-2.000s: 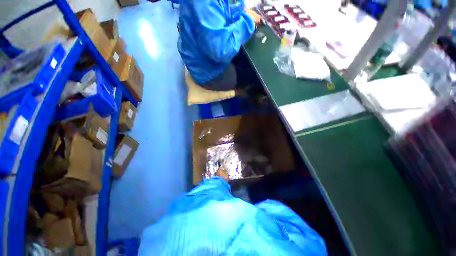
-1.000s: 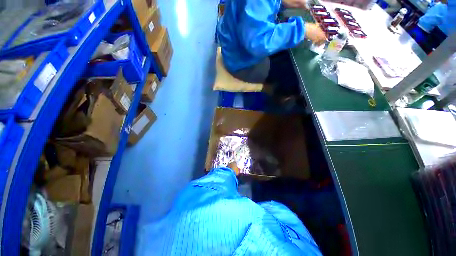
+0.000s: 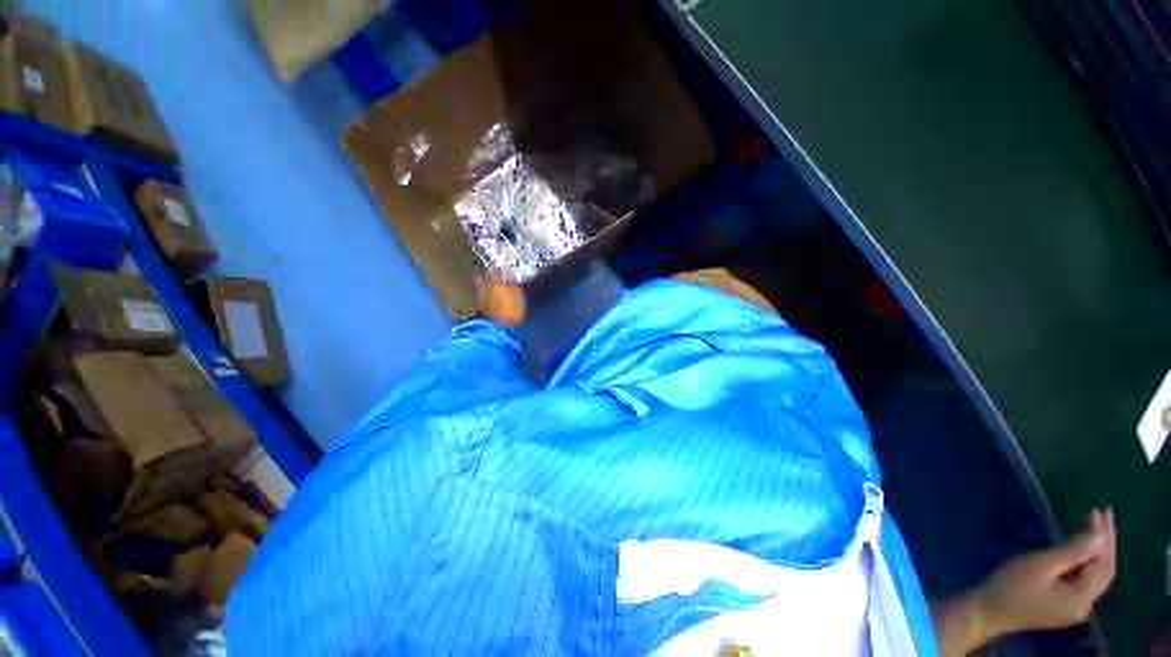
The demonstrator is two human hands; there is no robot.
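Note:
My left hand (image 3: 501, 302) is small and blurred at the near rim of the open brown carton (image 3: 417, 212), beside the crumpled shiny clear film (image 3: 520, 221) inside it. Its fingertips are unclear, and I cannot tell whether it holds film. My right hand (image 3: 1059, 580) is at the lower right by the bench edge, its fingers loosely curled. No object shows in it, but the inside of the fingers is partly hidden.
The dark green bench mat (image 3: 950, 167) runs along the right. Part of a white card (image 3: 1156, 421) shows at the right rim, and dark stacked trays (image 3: 1124, 96) stand at the upper right. Blue racks (image 3: 116, 238) with cartons stand at left, across the blue floor.
The view has swung down and right, so the carton appears higher and the neighbouring worker has left the picture. My right hand has come into view. My left hand remains at the carton.

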